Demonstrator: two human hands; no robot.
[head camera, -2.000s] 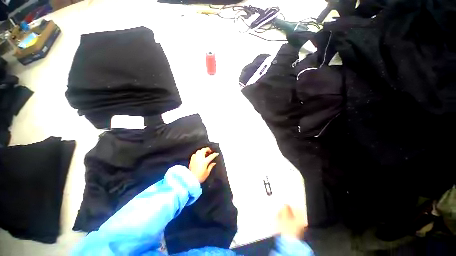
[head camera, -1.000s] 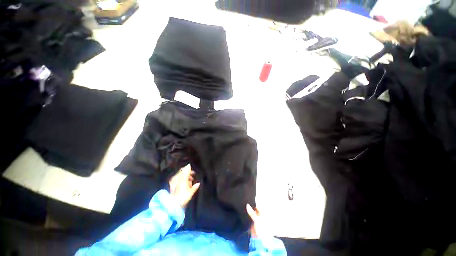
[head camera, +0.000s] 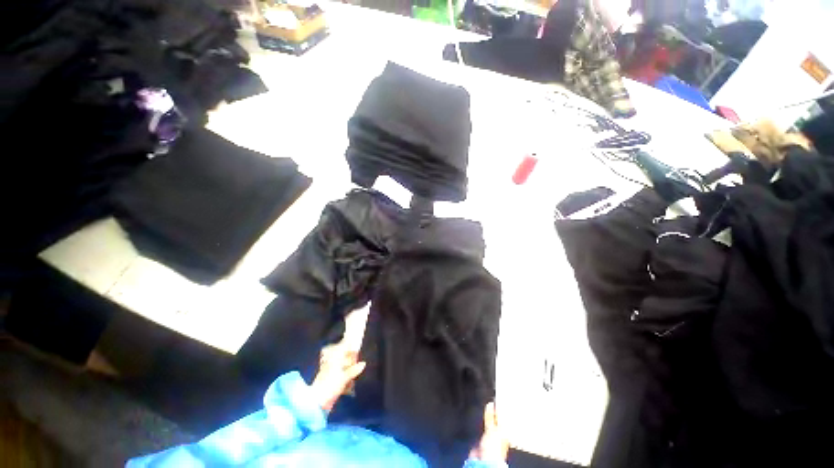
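Observation:
Black trousers (head camera: 439, 311) lie spread in front of me, the left part shinier and wrinkled, the lower part reaching the table's front edge. My left hand (head camera: 340, 366) lies on them near the middle, fingers pointing away; whether it grips cloth cannot be told. My right hand (head camera: 492, 437) is at their lower right edge, small and partly cut by the sleeve; its grip cannot be told. A folded black stack (head camera: 411, 128) stands just beyond the trousers.
A second folded black pile (head camera: 215, 206) and a dark heap with a purple-and-white item (head camera: 163, 119) are left. A red spool (head camera: 524, 169) and small snips (head camera: 549, 375) lie right of the trousers. A large black heap (head camera: 777, 274) fills the right. A box (head camera: 291, 26) sits far left.
The view has swung left, so the table's things appear further right. My right hand has come from the bare table to the trousers' right edge. My left hand has moved to the trousers' middle.

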